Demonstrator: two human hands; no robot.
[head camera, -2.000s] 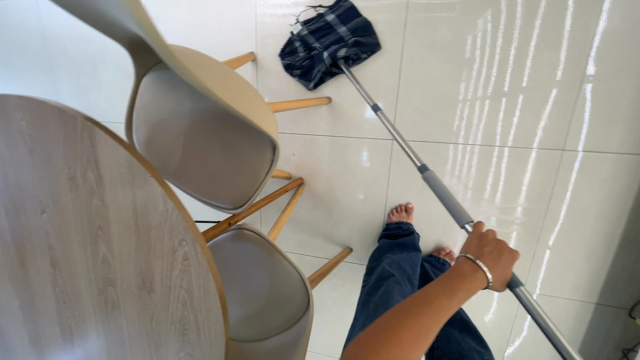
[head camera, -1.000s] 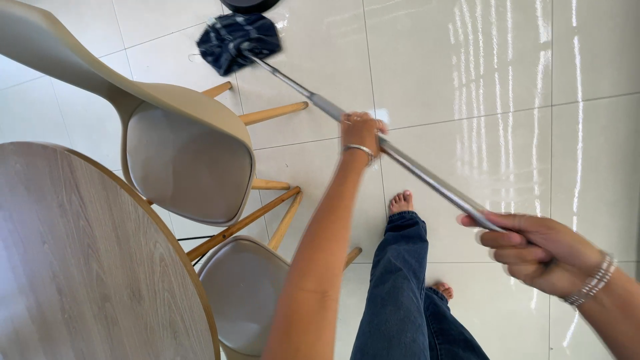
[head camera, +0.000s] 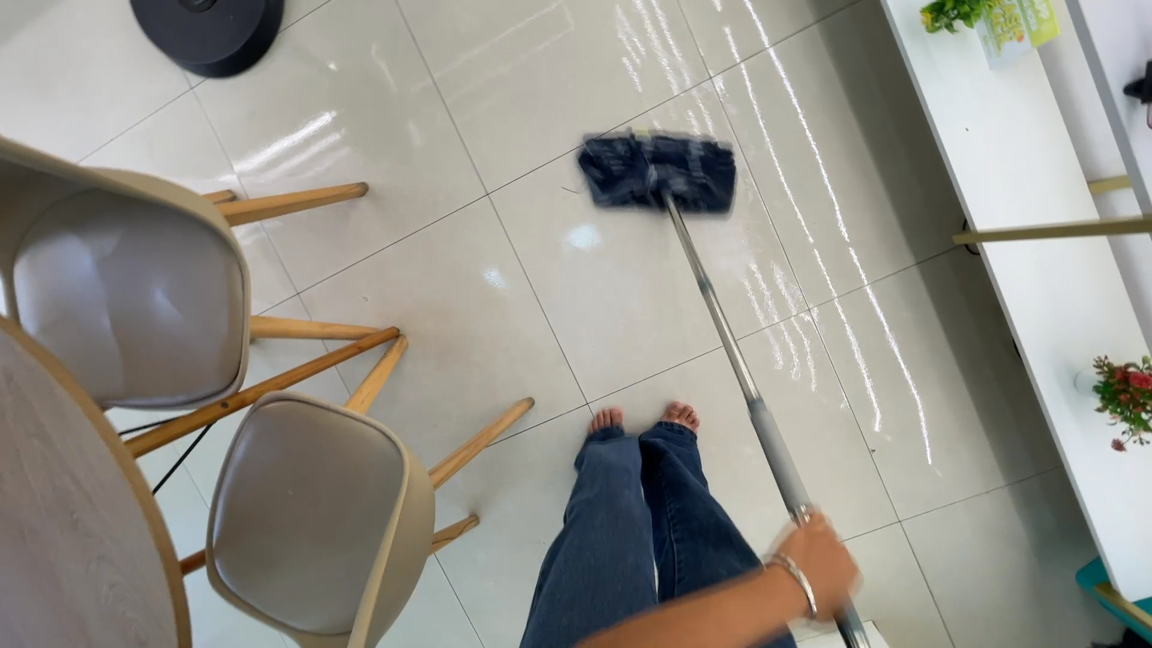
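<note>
My left hand (head camera: 817, 565), with a bracelet on its wrist, is closed around the metal mop handle (head camera: 720, 324), just below its grey grip sleeve. At the far end of the handle a dark checkered cloth (head camera: 657, 173) covers the mop head, which lies on the glossy tile floor (head camera: 540, 297) and is slightly blurred. My right hand is out of the frame. My bare feet (head camera: 643, 418) and blue jeans are to the left of the handle.
Two beige chairs (head camera: 310, 517) with wooden legs stand at the left by a round wooden table (head camera: 81, 504). A round black base (head camera: 211, 31) is at the upper left. Along the right runs a white shelf (head camera: 1008, 180) bearing a red-flowered plant (head camera: 1125, 396).
The mop head has moved right, away from the round black base and the chairs. My right hand, on the handle a second ago, has left the view. The view has shifted right.
</note>
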